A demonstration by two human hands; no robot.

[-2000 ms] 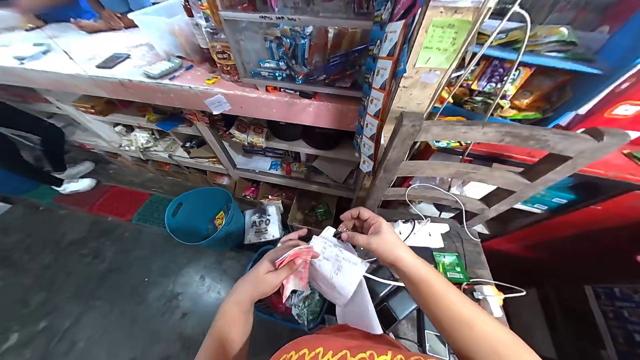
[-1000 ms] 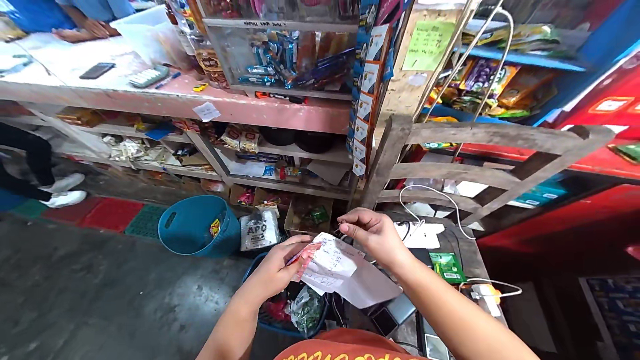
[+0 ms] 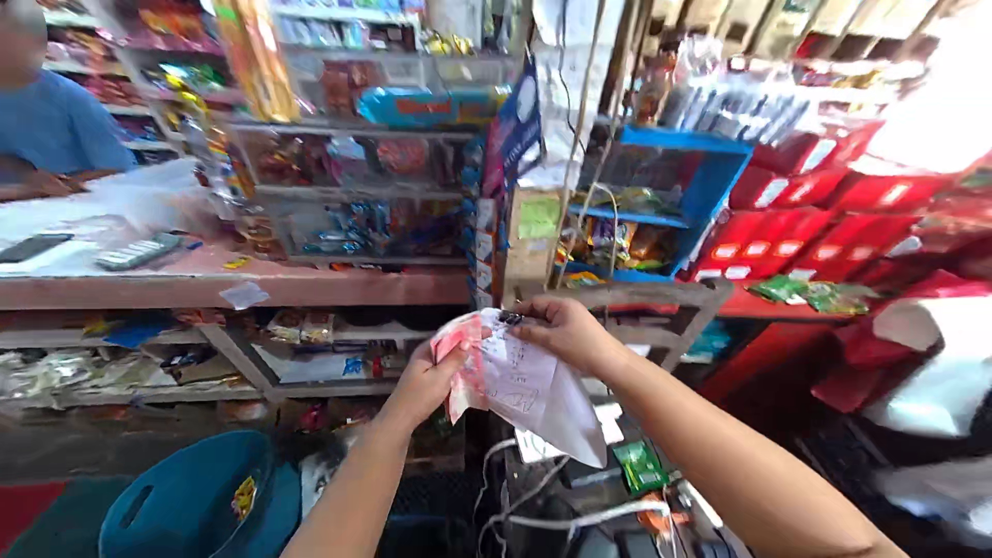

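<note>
Near the middle of the head view, my left hand (image 3: 434,380) holds reddish paper, possibly banknotes (image 3: 467,364), against the left side of a handwritten white paper sheet (image 3: 535,387). The fingers of my right hand (image 3: 562,333) pinch the sheet's top edge, where a small black object, perhaps a binder clip (image 3: 510,318), sits. The sheet hangs down to the right, above a wooden chair seat with white cables (image 3: 589,515), a green sachet (image 3: 640,466) and dark devices. The image is partly blurred.
Behind is a pink counter (image 3: 372,287) with a calculator (image 3: 139,252) and a phone (image 3: 35,246). A person (image 3: 70,124) stands at the far left. A teal bin (image 3: 190,496) is on the floor at lower left. The wooden chair's backrest (image 3: 643,294) and blue shelf (image 3: 674,217) are to the right.
The view has tilted up strongly, bringing in upper shelves and the person's upper body. Both hands still hold the papers, and more of the reddish paper shows than one second ago.
</note>
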